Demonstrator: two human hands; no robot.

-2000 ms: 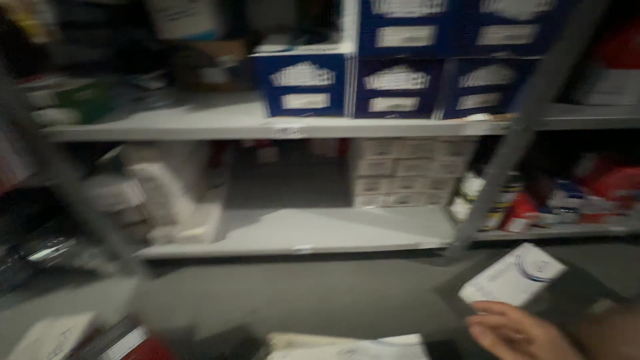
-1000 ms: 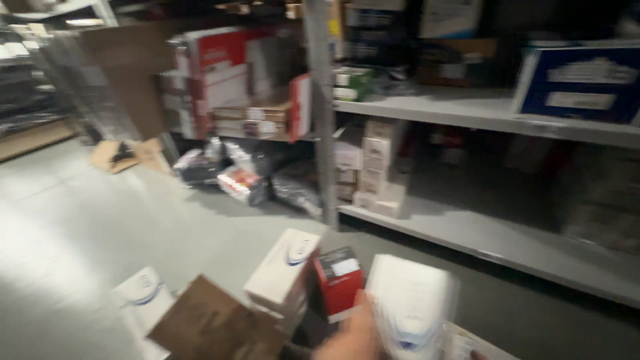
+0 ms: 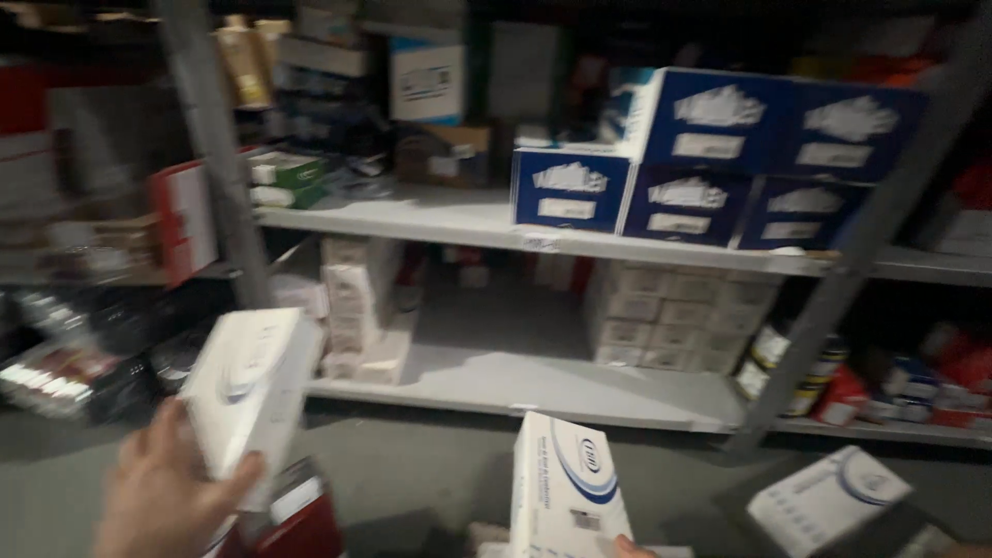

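Observation:
My left hand [image 3: 174,480] grips a white cardboard box [image 3: 252,387] with a blue curved print, held upright and tilted at the lower left. At the bottom middle stands a second white box [image 3: 570,488] with a like print; a fingertip of my right hand [image 3: 632,547] shows at its lower right edge, the rest out of frame. A third such box [image 3: 829,496] lies tilted at the lower right. Below my left hand's box is a dark red box [image 3: 302,511] with a pale label.
A grey metal rack holds blue boxes [image 3: 570,190] on its upper shelf [image 3: 434,213]. Stacked small pale boxes [image 3: 674,318] stand on the lower shelf [image 3: 542,387]. A slanted upright [image 3: 837,310] rises at right. Plastic-wrapped packages [image 3: 77,372] lie at left.
The view has swung right from the floor and left rack back to the blue boxes. My left hand, unseen two seconds ago, now shows with a white box in it.

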